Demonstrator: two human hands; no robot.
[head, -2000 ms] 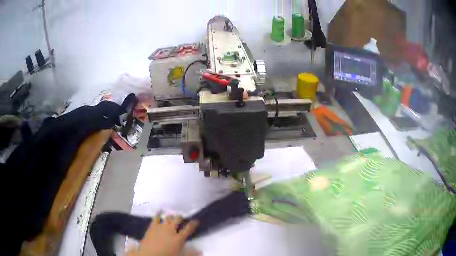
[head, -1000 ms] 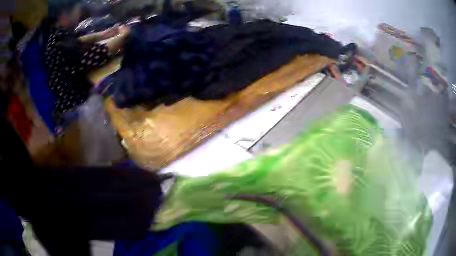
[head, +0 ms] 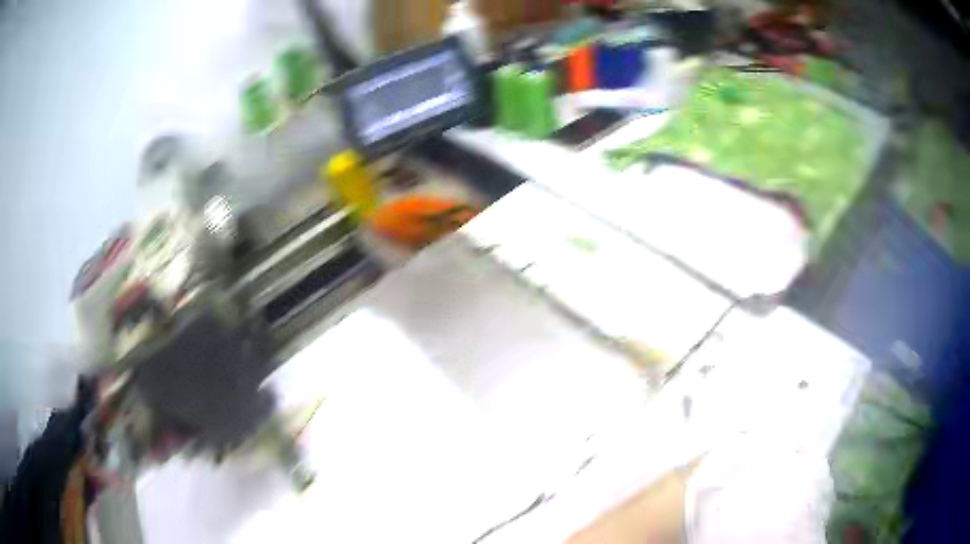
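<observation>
The picture is blurred. The white sheet [head: 372, 414] lies on the machine bed nearest in front of me. The dark machine head [head: 202, 372] is at the left, with the presser foot [head: 301, 468] low beside it. Green floral cloth [head: 776, 133] lies on the white table at the upper right. A bare forearm with a white sleeve shows at the bottom edge, right of centre. It looks like my right arm, but its hand is cut off below. My left hand is out of the picture.
The control panel [head: 415, 90] stands at the back, with a yellow cone [head: 349, 183] and orange-handled scissors [head: 420, 218] before it. Green thread cones [head: 523, 101] stand beside it. A dark cable crosses the white table [head: 596, 250]. More green cloth [head: 877, 457] and blue material [head: 904, 287] are at the right.
The view has swung from the dark pile at the left to the machine's right side. The green bag that spread across the front is gone from there. The black strap is out of sight.
</observation>
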